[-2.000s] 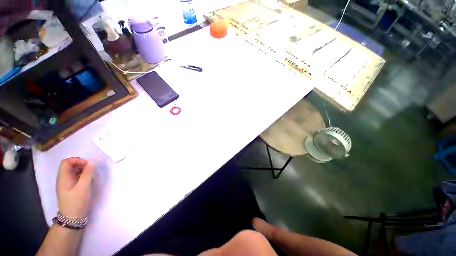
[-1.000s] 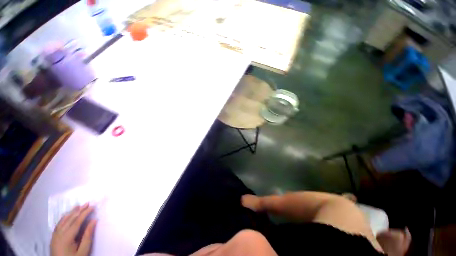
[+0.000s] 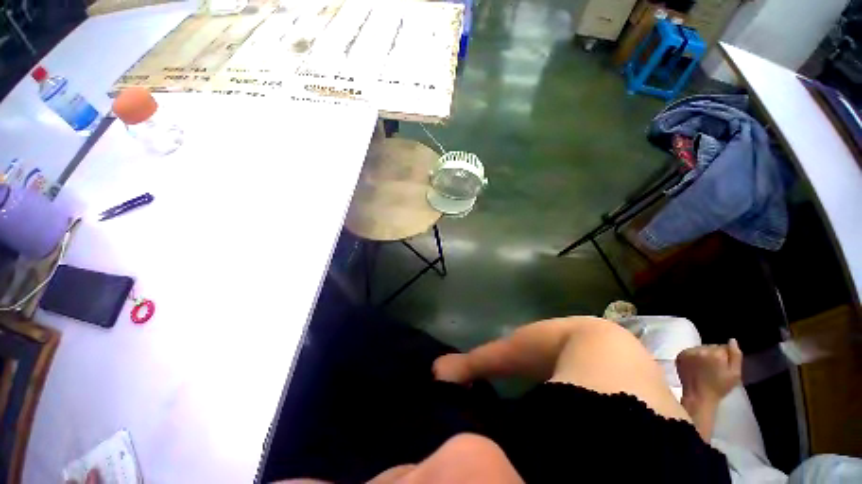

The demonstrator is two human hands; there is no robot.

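Observation:
A white paper slip with faint marks lies on the white tabletop at the lower left. Only blurred fingertips of my left hand show on it, cut off by the bottom edge; whether they grip it is unclear. My right forearm reaches in from the lower right. My right hand rests low against dark cloth beside the table; its fingers are mostly hidden. A black smartphone lies at the left, with a red ring charm at its right end. Black snips or a pen lie behind it.
A lilac tumbler, an orange-lidded clear jar and a water bottle stand at the left. A printed board is at the back. A fan sits on a round stool. Another person's fist shows at right.
The view has swung right, so table things appear further left. My left hand, resting over the slip a second ago, is now almost out of the picture. My right arm shows more fully than at first.

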